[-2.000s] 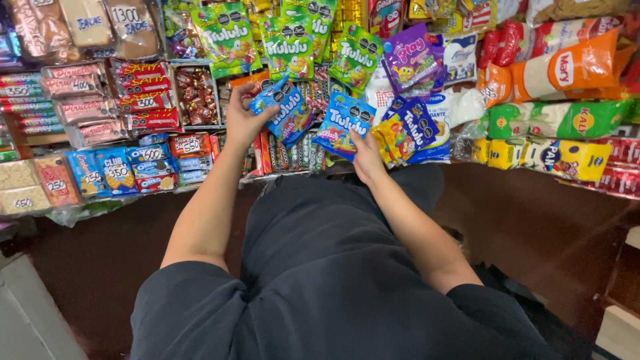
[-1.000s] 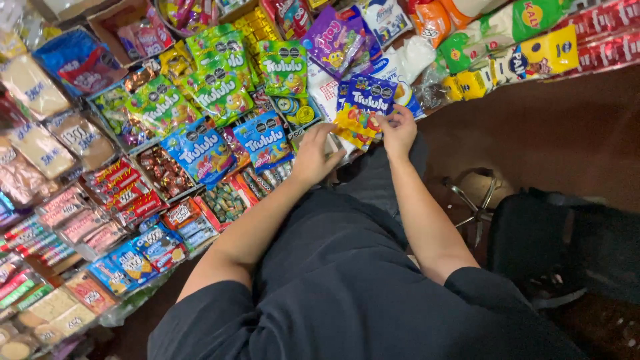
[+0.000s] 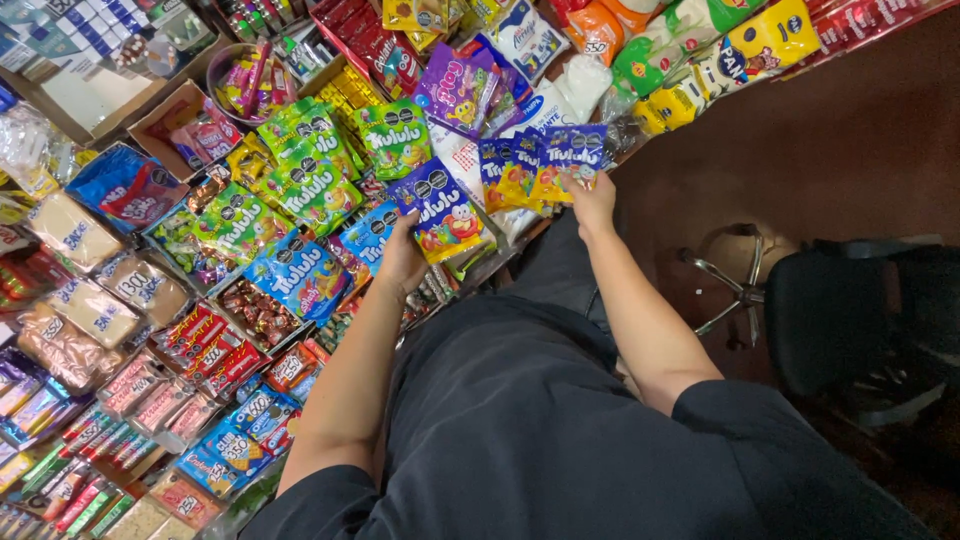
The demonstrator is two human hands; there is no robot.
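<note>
My left hand (image 3: 403, 259) grips the left edge of a dark blue and yellow Trululu candy bag (image 3: 442, 214), held above the display. My right hand (image 3: 591, 201) pinches the lower part of another dark blue and yellow Trululu bag (image 3: 571, 154). Beside that bag, on its left, more small bags of the same kind (image 3: 510, 172) overlap. Light blue Trululu bags (image 3: 300, 274) lie left of my left hand, one partly behind it. Green Trululu bags (image 3: 307, 187) lie farther up and left. A purple candy bag (image 3: 461, 90) is above the bag in my left hand.
Packaged sweets, biscuits (image 3: 225, 454) and wafer packs (image 3: 150, 394) cover the slanting display at left. A round plastic tub (image 3: 251, 82) and cardboard boxes (image 3: 169, 120) stand farther back. Flour bags (image 3: 712, 79) line the upper right. A black office chair (image 3: 817, 315) stands on the brown floor at right.
The light blue bags that my hands held two seconds ago now lie on the display. My hands, close together one second ago, are apart, each on a dark blue bag. The view has turned.
</note>
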